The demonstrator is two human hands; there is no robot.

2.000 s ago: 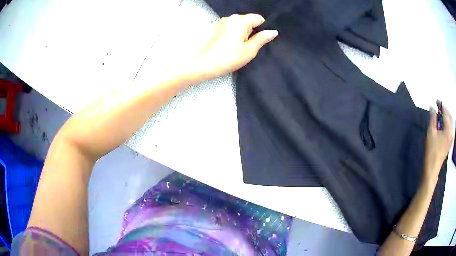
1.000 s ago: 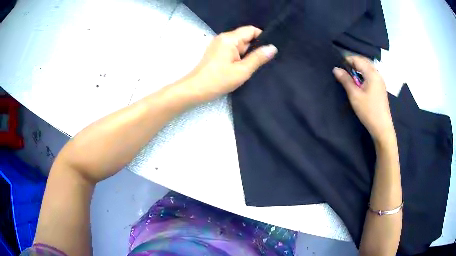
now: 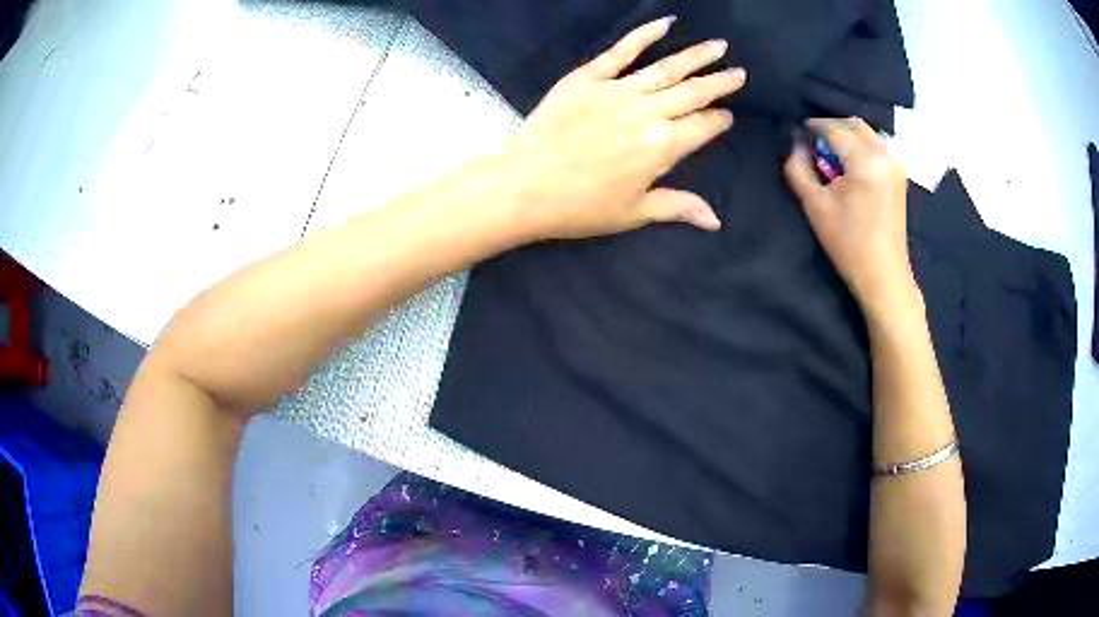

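Observation:
A large black garment (image 3: 675, 362) lies over the white table, its lower edge near the table's front edge. My left hand (image 3: 615, 145) lies on its upper part with the fingers spread, holding nothing. My right hand (image 3: 856, 193) is curled at the garment's upper right, with the thread snips (image 3: 827, 159) in it. Only the snips' pink and blue handle shows; the blades are hidden or blurred. Whether the fingertips also pinch cloth I cannot tell.
More black cloth (image 3: 1012, 362) lies right of my right forearm, and folded black layers (image 3: 862, 60) lie at the top. The white table (image 3: 145, 157) curves at the front. A blue crate (image 3: 54, 494) and a red object (image 3: 17, 325) stand at lower left.
The garment's lower left part has spread leftward and flatter. My left hand has opened from its grip and moved right. My right hand came in from the far right, then shifted slightly left.

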